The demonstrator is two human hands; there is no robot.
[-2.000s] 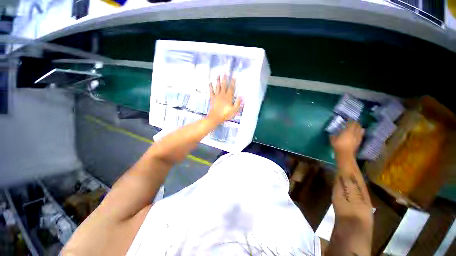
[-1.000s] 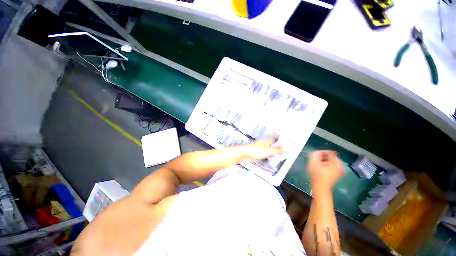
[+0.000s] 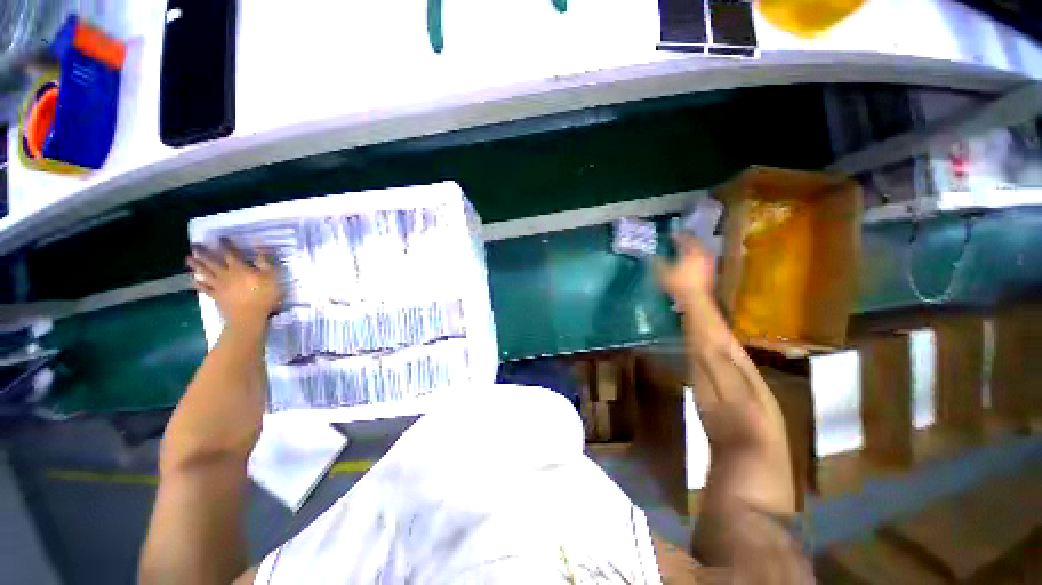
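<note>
A white foam box [image 3: 478, 286] stands on the green belt, its open top showing rows of small packed items [image 3: 377, 326] with dark print. My left hand [image 3: 237, 282] lies over the box's upper left part with fingers spread. My right hand [image 3: 688, 274], blurred, is over the belt to the right of the box. Its fingertips are at a small packet [image 3: 703, 219] beside the brown carton; I cannot tell whether they grip it. Another small packet [image 3: 634, 237] lies just left of this hand.
An open brown carton [image 3: 851, 263] with orange-yellow contents stands right of my right hand. The white bench [image 3: 343, 69] above holds a black phone [image 3: 197, 74] and a blue and orange tape dispenser [image 3: 89, 97]. Brown shipping cartons [image 3: 888, 383] stand lower right. A white slab [image 3: 295, 457] lies below the box.
My left hand has moved from the box's lower right to its upper left. My right hand has moved to the packets by the carton. Fewer packets show there. The view has turned.
</note>
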